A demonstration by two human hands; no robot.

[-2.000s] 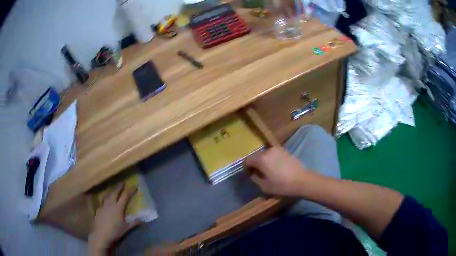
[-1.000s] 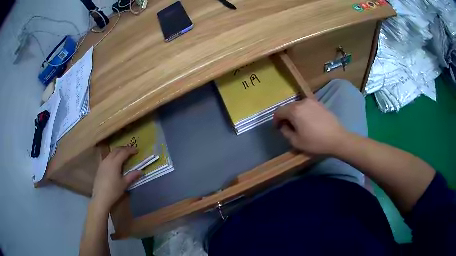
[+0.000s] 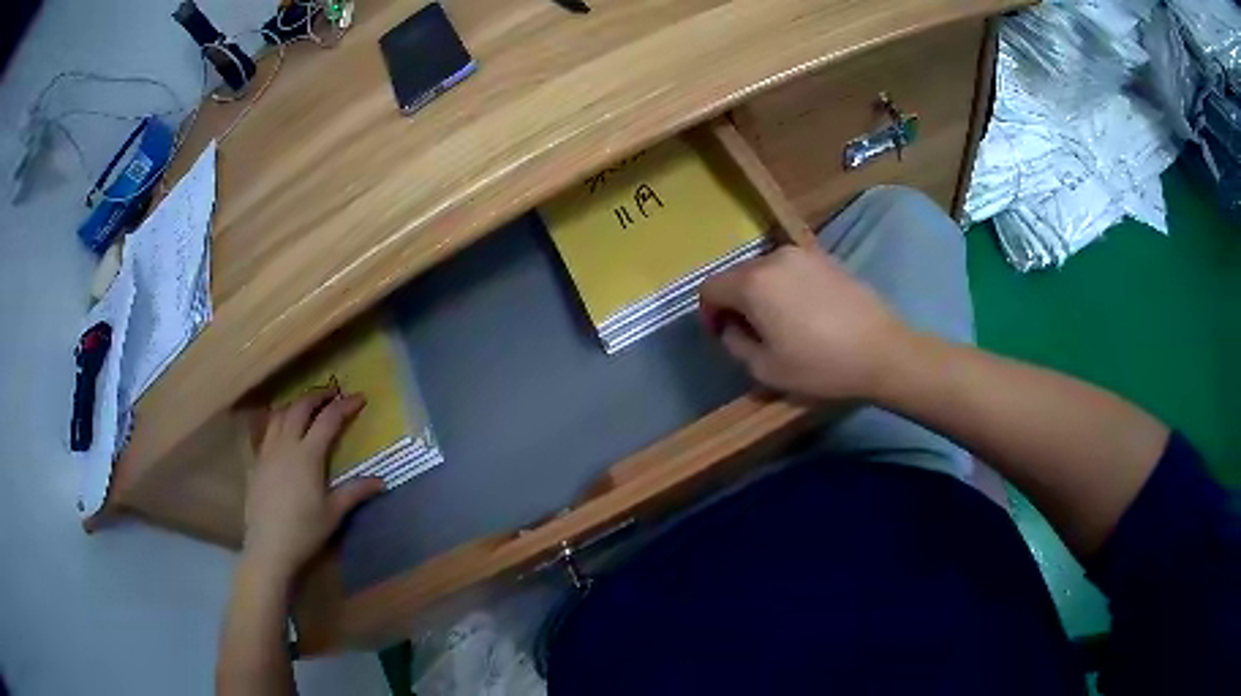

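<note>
An open wooden drawer (image 3: 681, 451) with a grey inside holds two stacks of closed mustard-yellow slip books. The right stack (image 3: 667, 231) has black handwriting on its cover and white page edges facing me. The left stack (image 3: 374, 404) lies partly beneath the desktop edge. My left hand (image 3: 295, 476) rests on the left stack's left part, fingers spread on the cover and thumb by the front page edges. My right hand (image 3: 803, 324) is curled at the drawer's right side, just beside the right stack's front corner. No object shows in it; its fingertips are partly hidden.
The desktop (image 3: 327, 218) bears a smartphone (image 3: 427, 59). Handwritten sheets (image 3: 177, 272) lie at far left with a black item with red detail (image 3: 90, 388). A blue box (image 3: 129, 184) and cables stand behind. A closed drawer (image 3: 871, 129) and clear-bagged goods (image 3: 1062, 150) are at right.
The drawer is seen further open than two seconds ago. The left stack's top book, skewed one second ago, now lies nearly flush. My right hand stays by the drawer's right side.
</note>
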